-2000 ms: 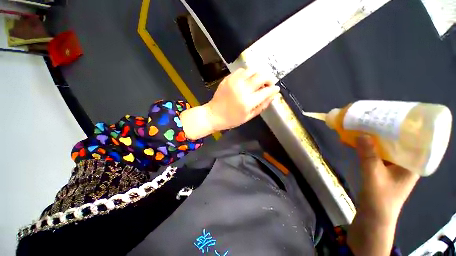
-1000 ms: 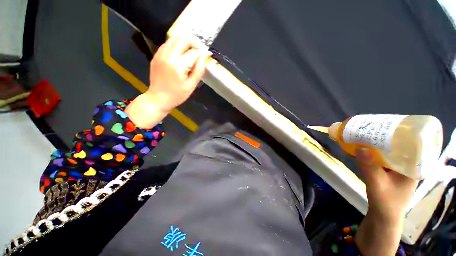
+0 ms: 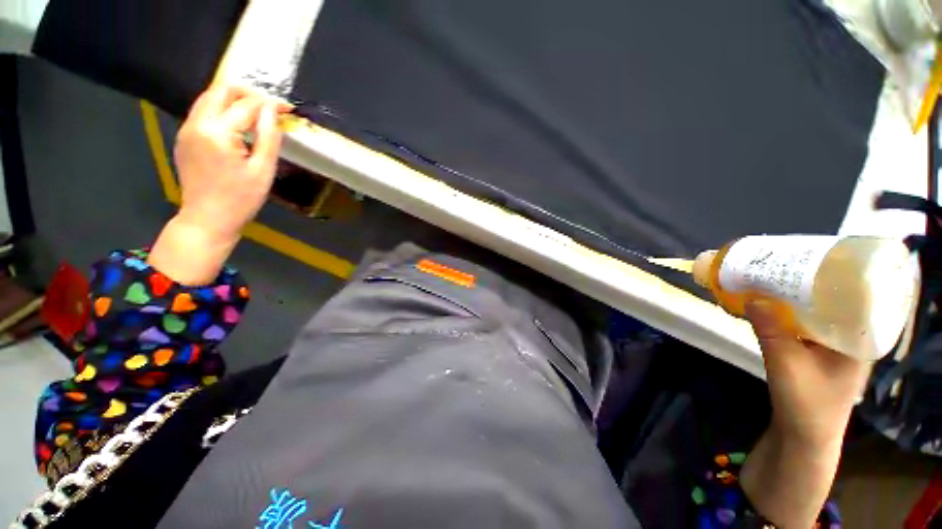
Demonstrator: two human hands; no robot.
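Note:
A large black fabric panel (image 3: 578, 114) lies flat on the white worktable, its near side along the table's front edge. A thin shiny line of glue (image 3: 496, 191) runs along that near side. My right hand (image 3: 801, 367) holds a translucent amber-white squeeze bottle (image 3: 816, 284) with a white label, tilted, its pointed nozzle at the right part of the panel's near edge. My left hand (image 3: 229, 155) rests at the panel's near left corner, thumb and fingertips together at the edge; whether it pinches the fabric is not clear.
The table's front edge (image 3: 516, 243) is worn and yellowish. Another black fabric piece (image 3: 134, 52) lies at the far left beyond a bare white strip. Black straps (image 3: 914, 362) are at the right, a yellow item (image 3: 930, 103) at the upper right. Yellow lines mark the grey floor.
The view has turned and shifted right. The bottle's nozzle has moved rightward along the panel's near edge, and the shiny line behind it is longer. My left hand stays at the left corner.

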